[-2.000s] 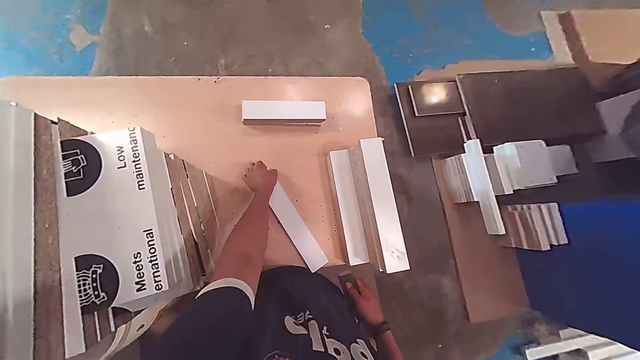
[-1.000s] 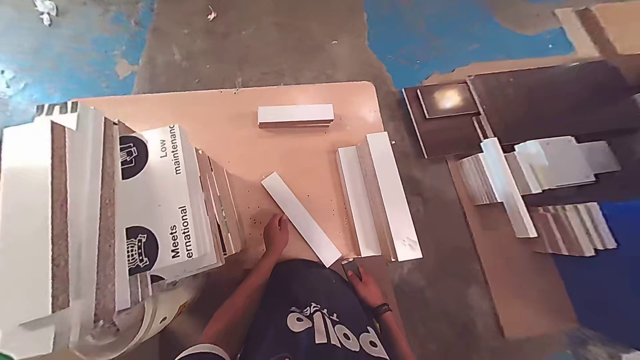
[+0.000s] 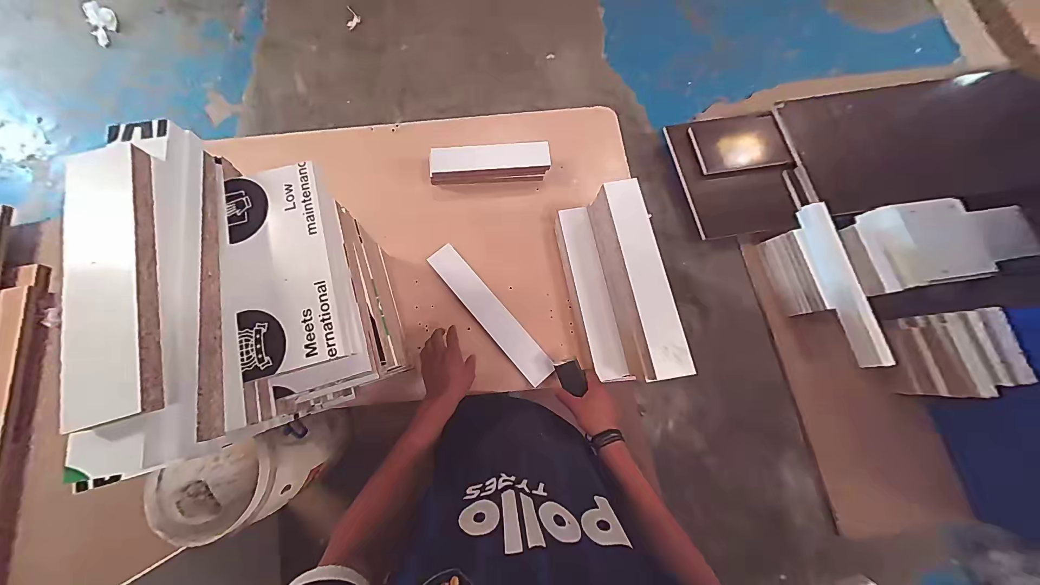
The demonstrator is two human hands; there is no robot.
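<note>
A white board strip [image 3: 491,315] lies at a slant on the tan table [image 3: 504,215]. My right hand [image 3: 591,405], with a dark band at the wrist, holds a small dark block-shaped tool [image 3: 570,377] against the strip's near end. Its exact kind cannot be told. Left of the strip, my left hand [image 3: 447,363] rests on the table near the front edge, fingers apart and holding nothing. A short stack of white strips [image 3: 490,157] lies toward the table's back. Longer white strips [image 3: 650,280] are stacked on the right.
Tall stacks of white particleboard panels [image 3: 101,284] cover the table's left side. A white bucket [image 3: 207,496] stands below at the lower left. Across the floor on the right lie dark boards [image 3: 902,138] with more white strips [image 3: 847,284] and cut pieces.
My left hand has let go of the slanted strip's far end and moved back toward the table's front edge. My right hand's tool is now at the strip's near end. The view has shifted.
</note>
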